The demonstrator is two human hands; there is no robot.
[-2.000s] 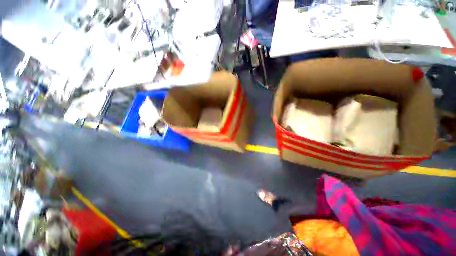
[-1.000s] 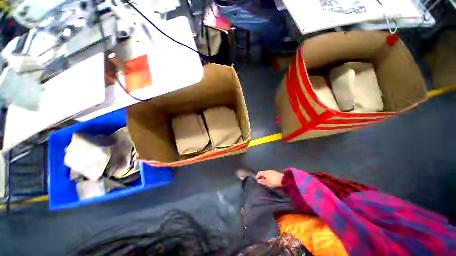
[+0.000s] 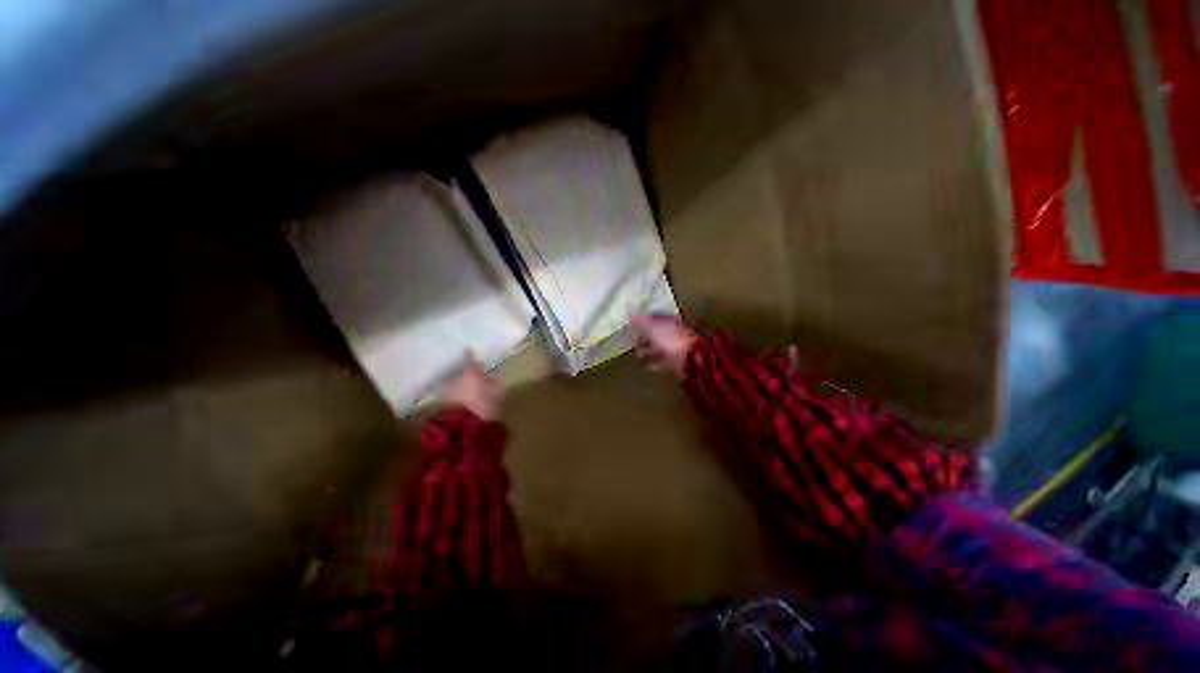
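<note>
Two stacks of beige bag panels lie side by side at the bottom of a deep brown carton (image 3: 816,197). My left hand (image 3: 473,391) is at the near edge of the left stack (image 3: 408,270). My right hand (image 3: 662,342) is at the near right corner of the right stack (image 3: 566,210). Both hands are small and blurred, and the fingers' hold on the panels cannot be made out. Red and black check sleeve covers are over my forearms.
The carton's walls surround both my arms. Red tape (image 3: 1092,145) is on the carton's outside at the upper right. Beyond its rim at the right are a yellow floor line (image 3: 1069,469) and a blurred green thing. A bit of blue shows at the lower left corner.
The view has moved from standing over the aisle to close above the inside of a carton. Both my hands now reach down to the stacks; before, only one hand showed, above the floor.
</note>
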